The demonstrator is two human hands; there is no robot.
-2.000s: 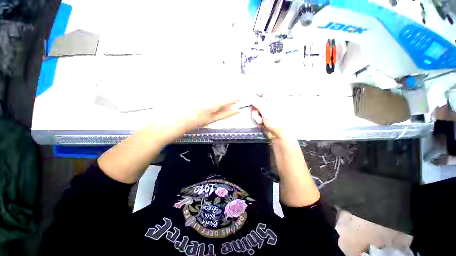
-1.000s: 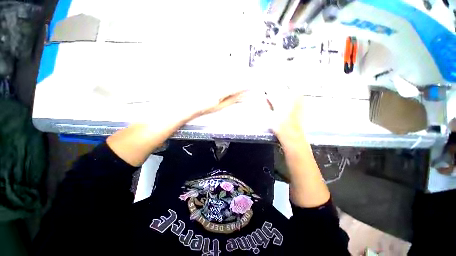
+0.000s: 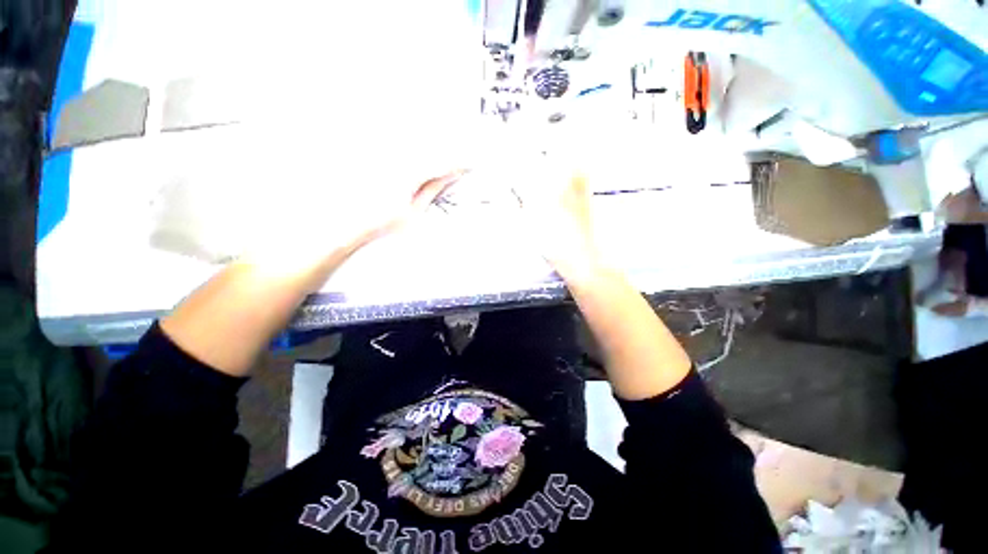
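Note:
My left hand [image 3: 417,206] and my right hand [image 3: 569,222] rest over the white table [image 3: 650,254] in front of the sewing machine. Glare bleaches both hands nearly white, so their fingers and any piece under them cannot be made out. A few thin dark lines show between them. The presser foot area [image 3: 504,81] is just beyond the hands. A stack of brown pocket pieces [image 3: 826,202] lies at the right. Paler taupe pieces [image 3: 103,113] lie flat at the left, one [image 3: 186,222] nearer the front, partly washed out.
Orange and black snips [image 3: 697,92] lie right of the needle. The machine head [image 3: 791,38] marked JACK spans the upper right. A ruler tape [image 3: 433,306] runs along the front edge. Dark fabric [image 3: 38,411] hangs at left; white scraps [image 3: 861,528] lie lower right. Another person's hand [image 3: 953,306] shows at the right edge.
The view has shifted, so the machine and table appear further left. My left hand has moved left, away from my right hand, and the gap between them is wider.

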